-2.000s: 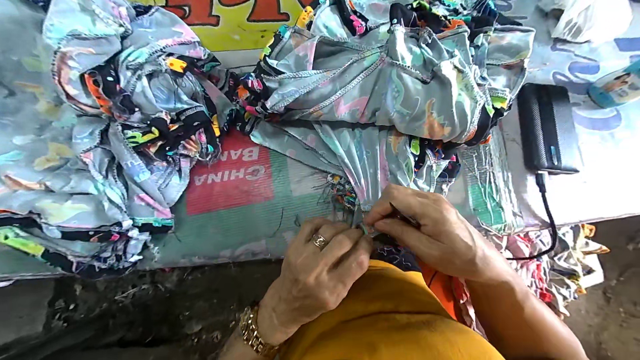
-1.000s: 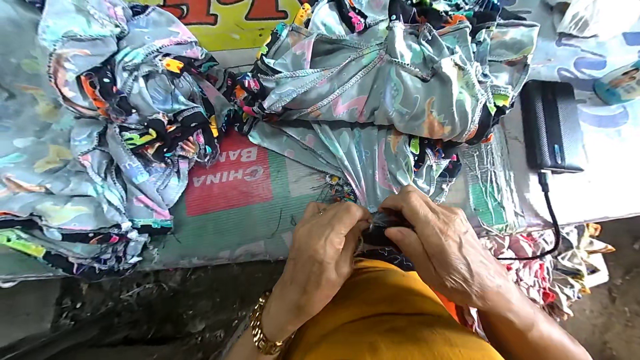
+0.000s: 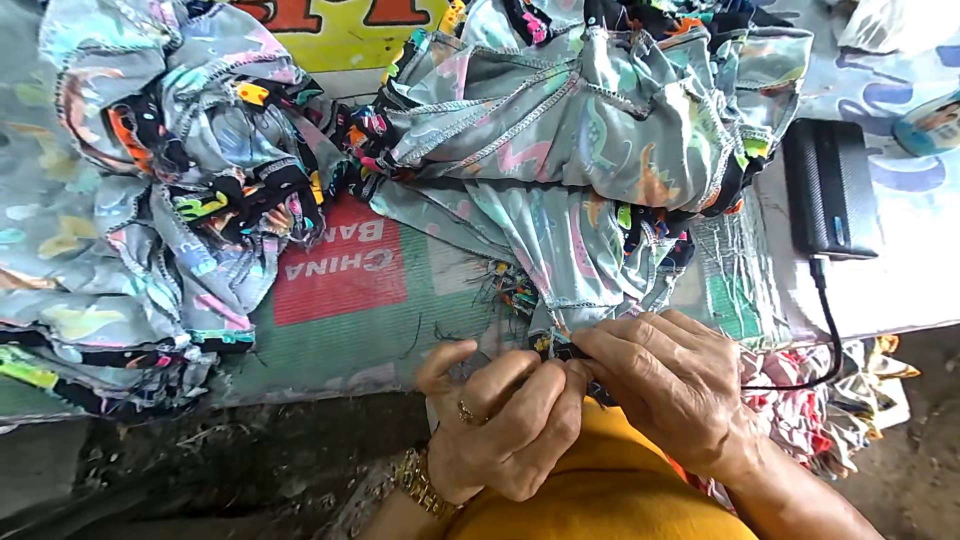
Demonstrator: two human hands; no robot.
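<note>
At the table's front edge, my left hand (image 3: 510,420), with a ring and a gold-coloured wristwatch or bracelet, pinches the dark printed edge of a grey fabric piece (image 3: 570,262). My right hand (image 3: 667,390) grips the same edge from the right, its fingertips close against those of the left. Folds partly hide what lies between the fingertips. The grey piece has a pastel dinosaur print and visible overlock seams. It runs up under a bunched pile of like garments (image 3: 630,127). A small bundle of multicoloured trimmings (image 3: 514,289) lies just beyond my left hand.
Another heap of grey printed garments (image 3: 217,150) covers the table's left side. A black power bank (image 3: 831,187) with a cable (image 3: 832,322) lies at the right, near a round labelled container (image 3: 930,127). Loose threads (image 3: 742,270) trail beside the pile. Red and white cloths (image 3: 810,405) sit below the edge.
The fingers of my left hand have shifted along the fabric edge, and its index finger is now raised and bent. My right hand stays at the edge with its fingers more closed over the cloth.
</note>
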